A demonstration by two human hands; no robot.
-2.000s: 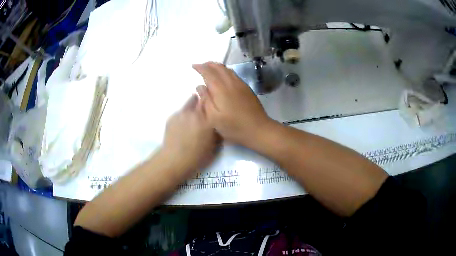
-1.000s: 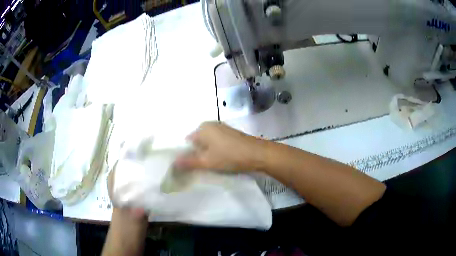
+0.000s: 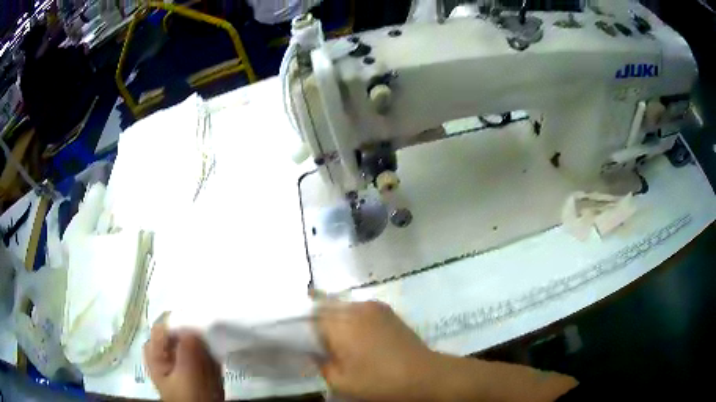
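A white fabric piece [image 3: 271, 345] is stretched between my hands over the front edge of the white table, left of the needle plate. My left hand [image 3: 184, 361] grips its left end with curled fingers. My right hand [image 3: 369, 345] grips its right end. The fabric is blurred and its lower part is cut off by the picture's bottom edge. The white sewing machine [image 3: 471, 82] stands behind to the right, its presser foot [image 3: 357, 208] away from the fabric and hands.
A thick cream-white layered stack [image 3: 102, 294] lies at the left table edge beside a plastic bag [image 3: 39, 314]. A flat white pile [image 3: 161, 157] lies further back. A crumpled scrap [image 3: 600, 213] is right of the bed. A printed ruler [image 3: 549, 286] runs along the front edge.
The view has tilted up, showing more of the machine. The hands first lay close together on the table, then handled the loose fabric; now they hold it drawn out between them.
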